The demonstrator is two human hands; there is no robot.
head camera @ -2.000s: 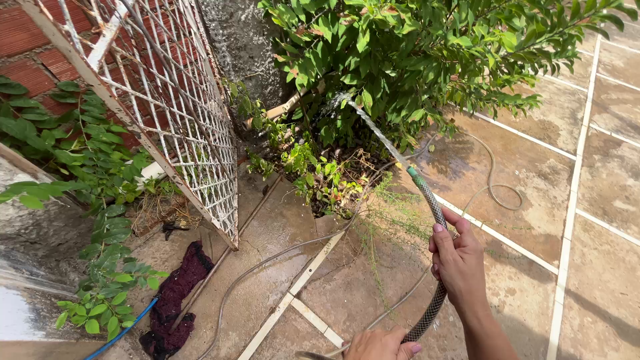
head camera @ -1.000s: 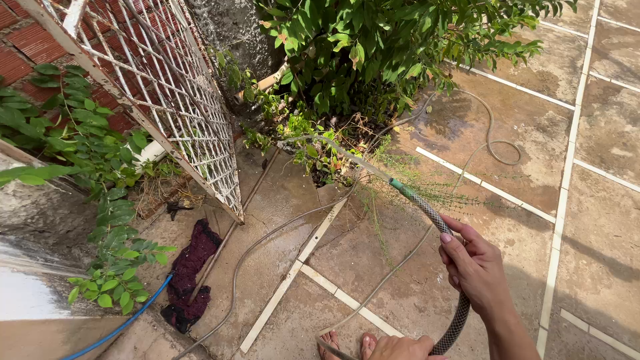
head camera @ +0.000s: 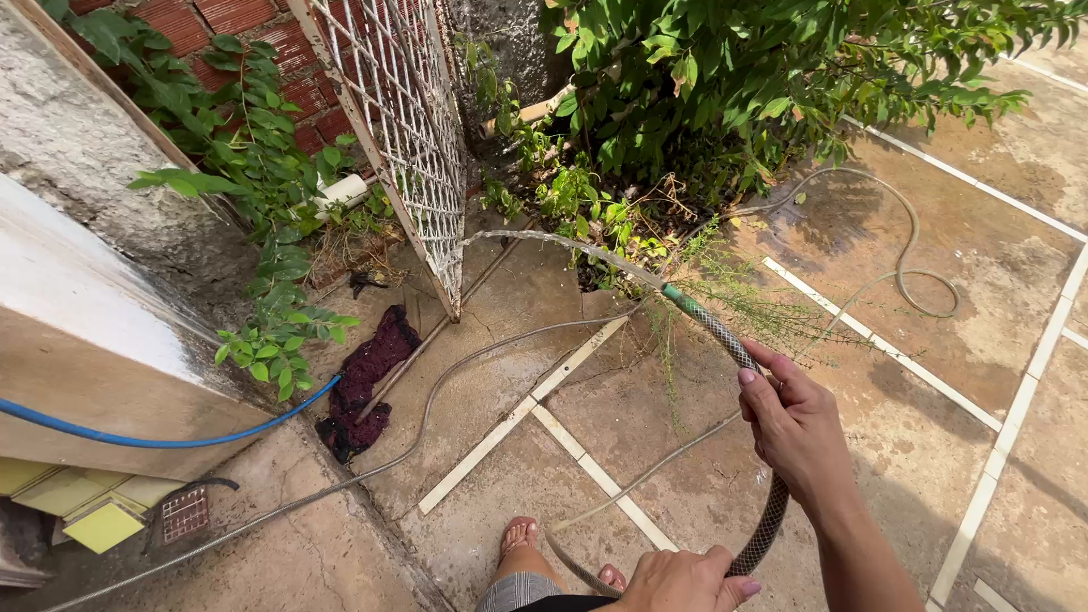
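Observation:
My right hand point(head camera: 790, 416) grips a braided garden hose point(head camera: 718, 336) a little behind its green end. Lower down, at the bottom edge, my left hand point(head camera: 680, 578) is closed around the same hose. Water point(head camera: 578, 246) arcs leftward from the hose end toward the foot of a rusty white metal lattice gate point(head camera: 425, 170). Behind the stream stand yellow-green plants point(head camera: 595, 204) and a leafy bush point(head camera: 705, 93). A dark red wet cloth point(head camera: 370, 374) lies on the ground with a thin rod across it, left of the gate's lower corner.
A thin clear hose point(head camera: 914, 221) loops over the paving and passes by my feet point(head camera: 518, 535). A blue hose point(head camera: 170, 442) hangs at the left, beside a white-and-beige wall point(head camera: 102, 340). Yellow tiles point(head camera: 102, 525) and a drain grate point(head camera: 184, 513) are at lower left.
The hose end and its water stream have swung from the bush's base toward the gate's lower corner. Both hands still hold the hose. The view has shifted left.

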